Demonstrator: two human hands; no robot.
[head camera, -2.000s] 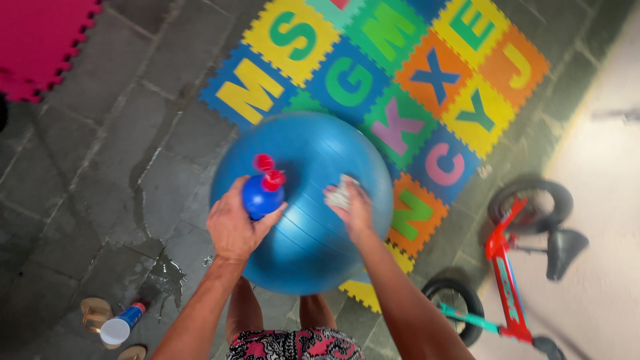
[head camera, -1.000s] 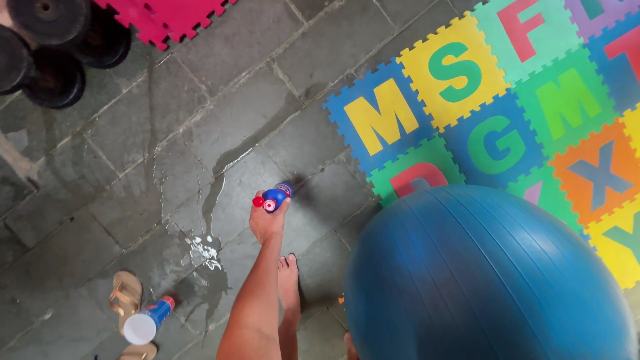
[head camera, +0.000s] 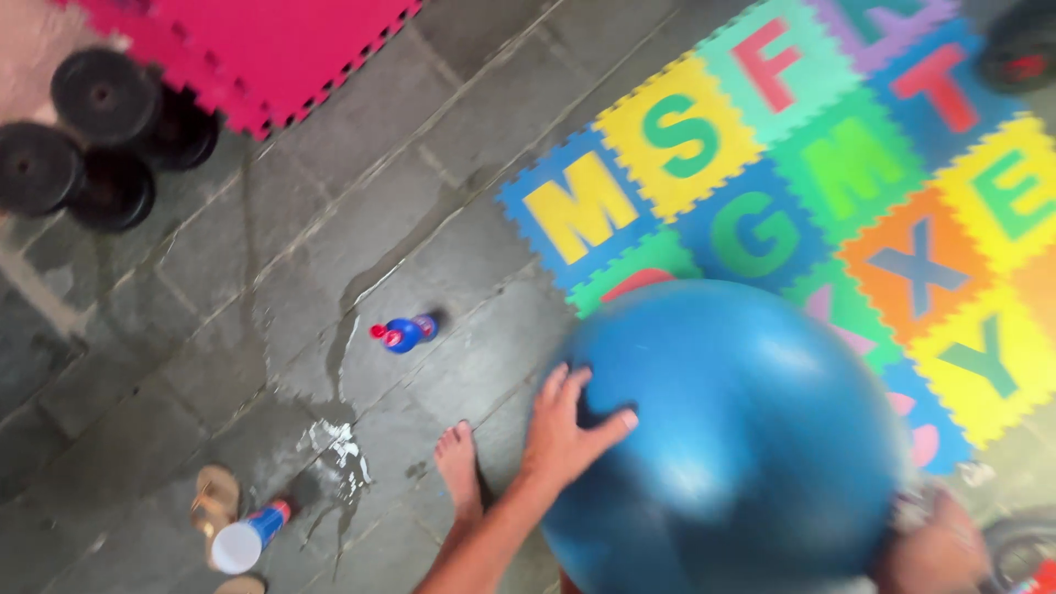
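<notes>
A large blue exercise ball (head camera: 726, 445) fills the lower right. My left hand (head camera: 569, 429) rests on its left side with fingers spread. At the ball's lower right edge is my right hand (head camera: 932, 536), blurred, with a whitish crumpled cloth or wipe (head camera: 912, 507) between it and the ball. A blue plastic bottle with a red cap (head camera: 404, 334) stands on the stone floor, left of the ball and apart from both hands.
Foam letter tiles (head camera: 582, 206) lie behind the ball. Black dumbbells (head camera: 107, 95) and a pink foam mat (head camera: 280, 49) are at upper left. A sandal (head camera: 216, 495), a blue container with a white end (head camera: 239, 546) and a puddle (head camera: 342, 450) are at lower left.
The blue bottle, in my left hand in both earlier frames, now stands released on the floor. My left hand has moved onto the ball. My right hand shows again at the ball's right edge.
</notes>
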